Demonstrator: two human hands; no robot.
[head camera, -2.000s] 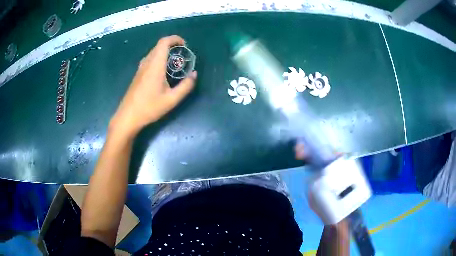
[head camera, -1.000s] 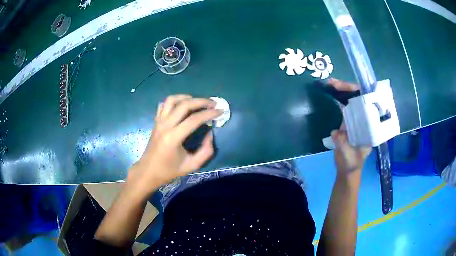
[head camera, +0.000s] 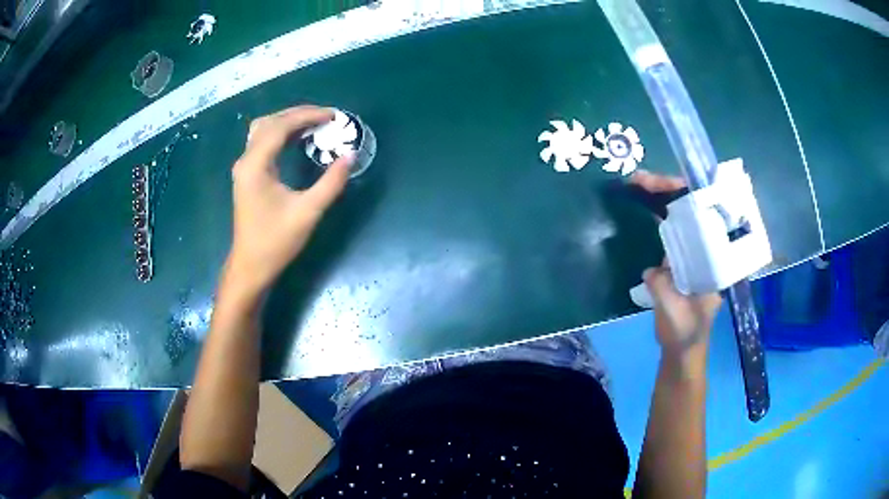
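My left hand holds a white fan wheel between thumb and fingers, at the mouth of a clear round fan housing. Whether the wheel is seated in it I cannot tell. My right hand grips the dispensing gun, its white block over the bench's front edge and its clear barrel pointing up and away. The barrel's tip is cut off by the top edge. Two more white fan wheels lie side by side, one plain, one with a dark hub ring.
A strip of small coils with thin wires lies at the left. Beyond the worn white strip are fan housings and a white wheel. An open cardboard box is below the bench's front edge.
My left hand took the separate fan wheel from the bench, then carried it up and left to the housing. My right hand first swung the gun away to the right and now holds it nearly still.
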